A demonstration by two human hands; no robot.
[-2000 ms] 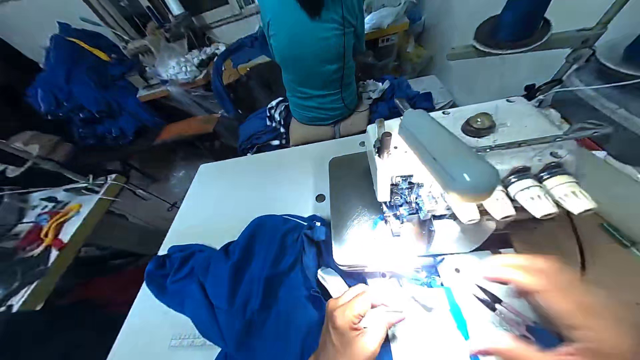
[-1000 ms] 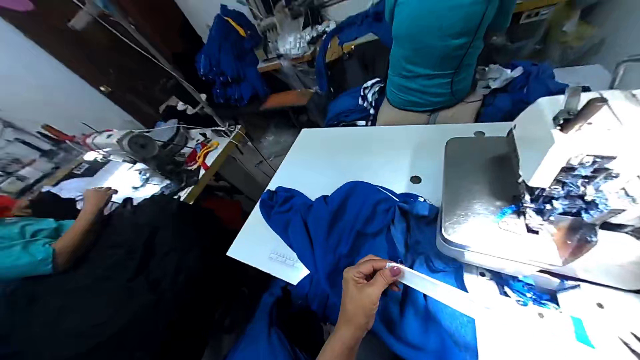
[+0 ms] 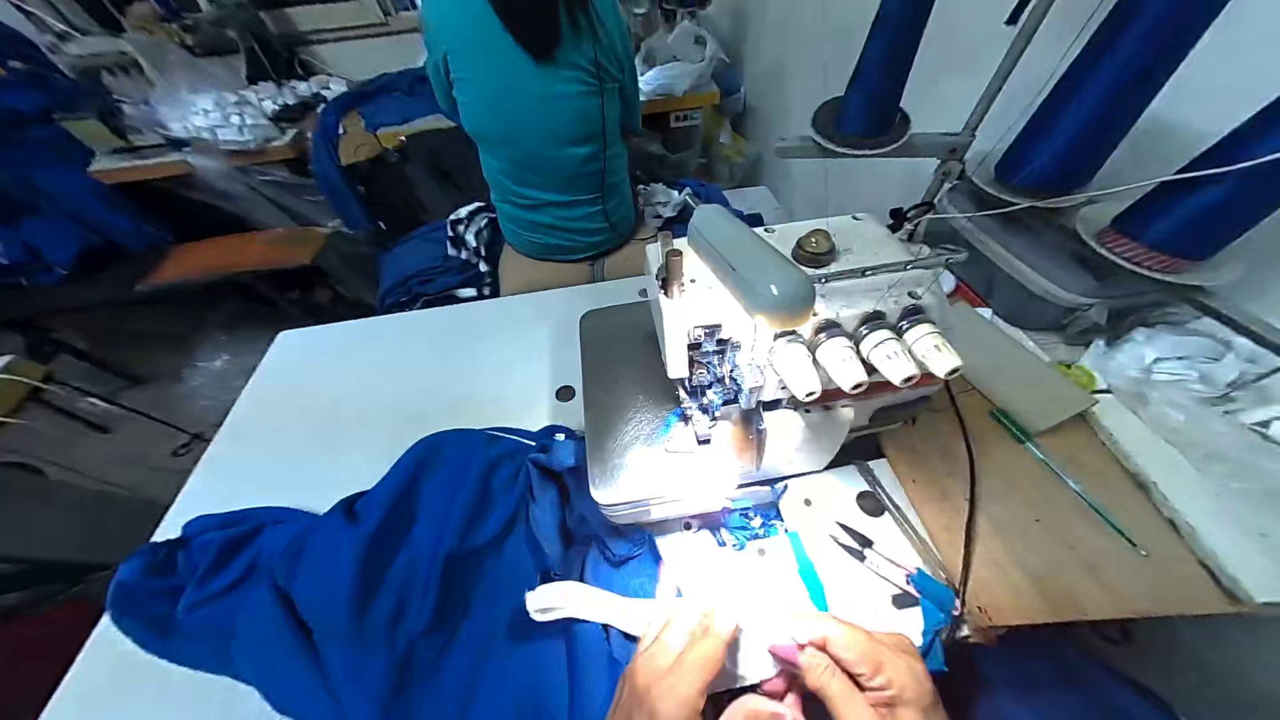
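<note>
At the lower middle, my left hand [image 3: 672, 665] has its thumb and fingers closed on a white elastic band [image 3: 590, 603], whose looped end lies over blue fabric [image 3: 430, 590]. My right hand [image 3: 865, 670] is close beside it, fingers pinched together; glare hides what lies between its fingertips. Just beyond the hands stands a white overlock sewing machine [image 3: 800, 290] with its lamp lit and a steel plate [image 3: 630, 400]. Blue thread scraps [image 3: 745, 522] lie at its front edge. Thread snips [image 3: 880, 562] and a turquoise strip [image 3: 806, 570] rest on the white table near my right hand.
Behind the machine sits a person in a teal top [image 3: 545, 130]. Large blue thread cones [image 3: 880, 70] stand at the upper right. A green pen [image 3: 1065, 480] lies on a brown board [image 3: 1000, 530], with a plastic bag [image 3: 1190, 380] beyond. The white tabletop [image 3: 400, 370] extends left of the machine.
The view has swung right since one second ago. My right hand, out of view then, is back beside my left. The band, stretched straight out from my left hand then, now shows a looped end.
</note>
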